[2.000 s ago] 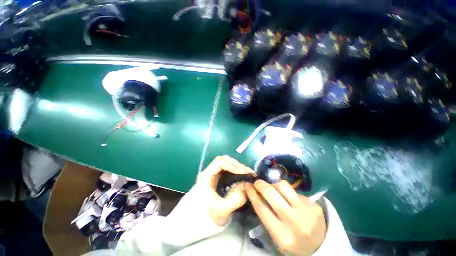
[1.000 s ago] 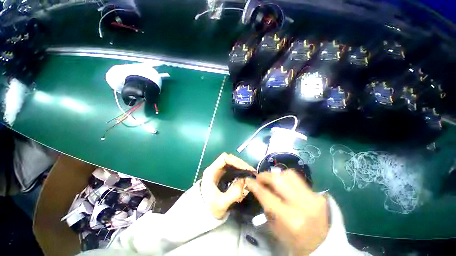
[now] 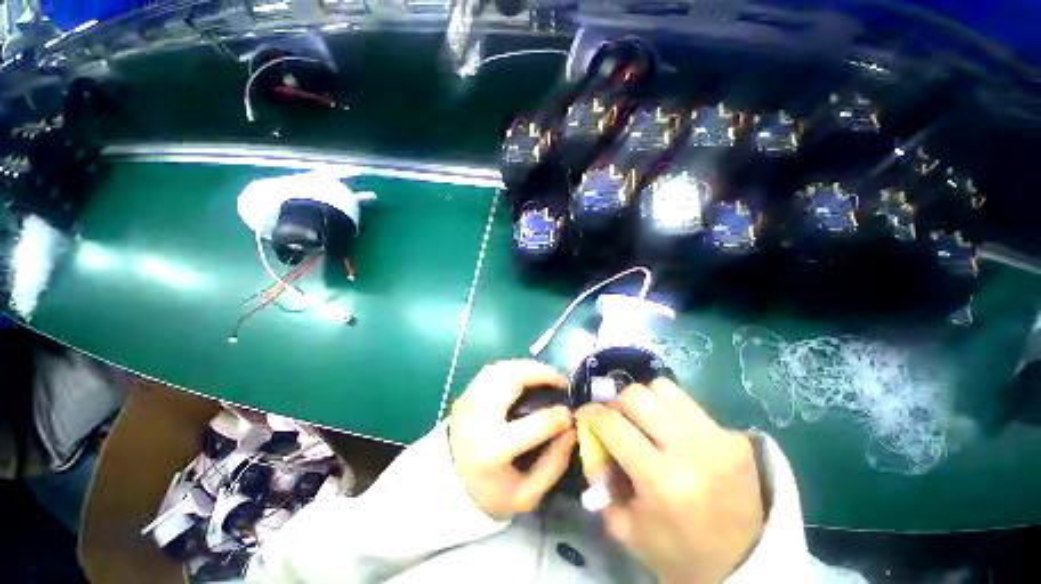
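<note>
My left hand (image 3: 508,439) holds a small dark camera module (image 3: 539,402) at the front edge of the bench, its fingers closed around it. My right hand (image 3: 685,479) meets it fingertip to fingertip; a short yellow piece (image 3: 591,447), perhaps a tool handle or lead, lies in its fingers. A small white piece (image 3: 596,496) shows just below. Right behind the hands stands a round black camera housing (image 3: 622,363) with a white bracket (image 3: 631,319) and a white tail cable (image 3: 589,299) curving left. The fingertips hide the contact point.
Rows of circuit-board modules (image 3: 675,204) lie behind on a dark area. Tangled clear-white strands (image 3: 879,394) lie at right. Another white-and-black unit (image 3: 299,217) with red leads lies at left. A brown carton (image 3: 120,462) of parts stands below the bench at left.
My right hand was blurred in motion a second ago; its fingertips now meet my left fingertips, and the yellow piece has come into view. The view has shifted slightly.
</note>
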